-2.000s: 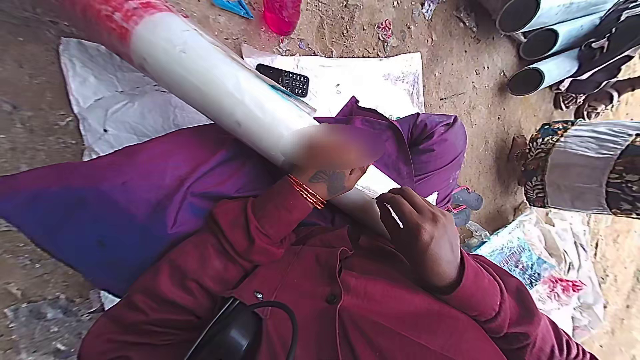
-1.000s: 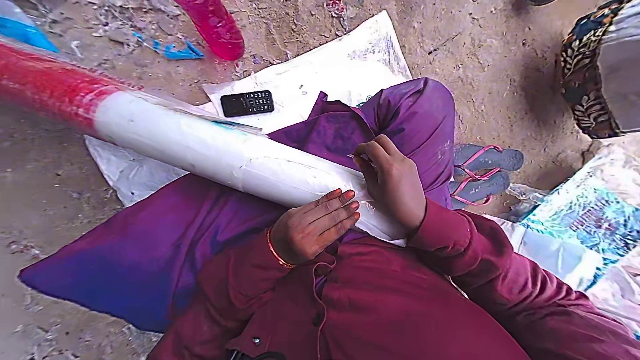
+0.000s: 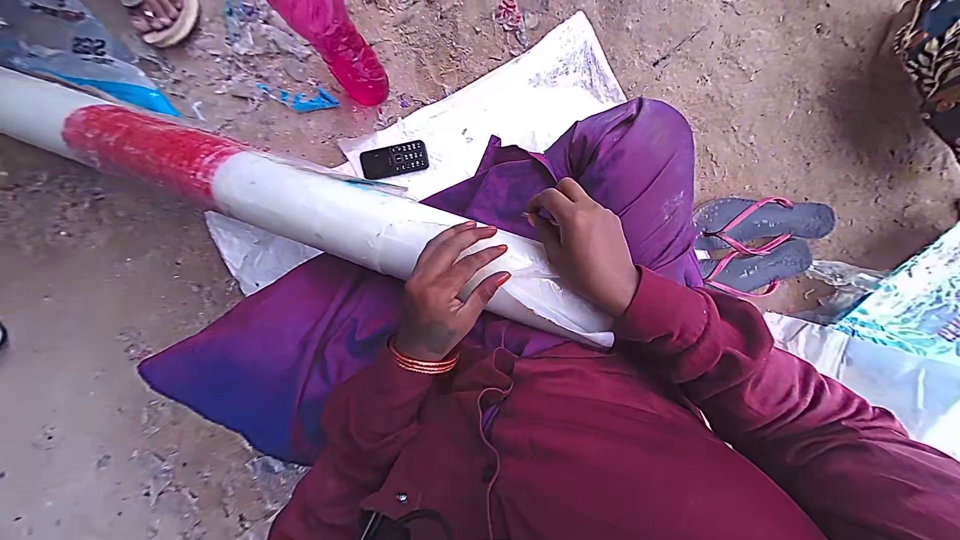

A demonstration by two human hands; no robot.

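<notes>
A long white tube with a red band (image 3: pixel 315 206) lies slantwise across my lap, from the upper left to my waist. White film or paper is wrapped about its near end, with a loose flap (image 3: pixel 574 315) at the lower edge. My left hand (image 3: pixel 454 289), with orange bangles at the wrist, rests on top of the tube with its fingers spread. Beside it, over the near end, my right hand (image 3: pixel 581 236) has thumb and fingertips pinched together; a small pale bit shows at the fingertips, too small to identify.
A black keypad phone (image 3: pixel 394 159) lies on a white sheet (image 3: pixel 555 75) beyond the tube. Grey flip-flops with pink straps (image 3: pixel 772 232) are at the right, near printed plastic sheeting (image 3: pixel 915 300). A pink plastic bottle (image 3: pixel 349 60) and another person's sandalled foot (image 3: pixel 161 16) are at the top.
The view has shifted. Two seconds ago my left hand was nearer the tube's middle and blurred; now it lies flat near the wrapped end. My right hand has come over the tube's near end.
</notes>
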